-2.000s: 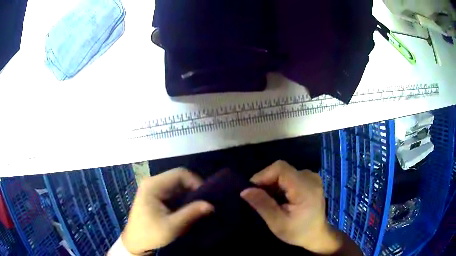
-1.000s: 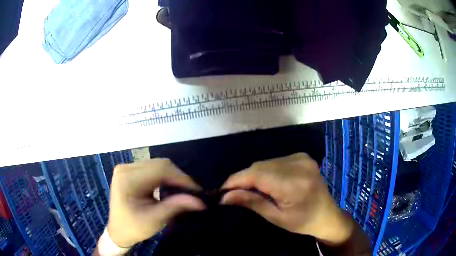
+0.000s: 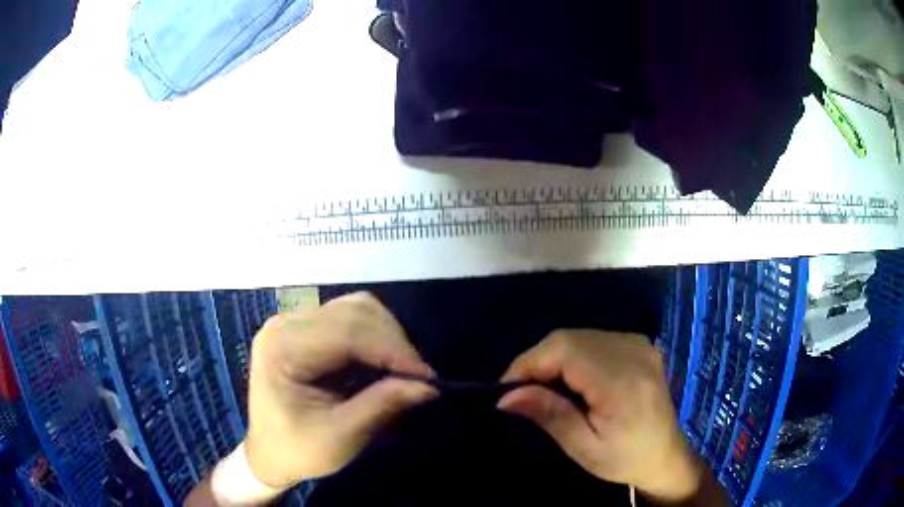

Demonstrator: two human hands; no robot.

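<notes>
A small dark fabric piece (image 3: 470,385) is stretched between my two hands at the lap, hard to see against dark clothing. My left hand (image 3: 322,386) pinches its left end between thumb and fingers. My right hand (image 3: 605,401) pinches its right end the same way. The hands are a short gap apart, below the table's front edge. A stack of dark pieces (image 3: 506,109) lies on the white table (image 3: 248,168), with more dark cloth (image 3: 729,99) beside it on the right.
Pale blue pieces (image 3: 203,45) lie at the table's upper left. Green-handled snips (image 3: 845,124) lie at the right. A printed ruler (image 3: 476,212) runs along the front. Blue crates (image 3: 164,386) stand below on both sides, the right one holding white packets (image 3: 838,302) and clear plastic (image 3: 798,441).
The hands came close together, then moved apart again, the dark piece now pulled into a thin line between them. The view has shifted, so the table things sit farther right.
</notes>
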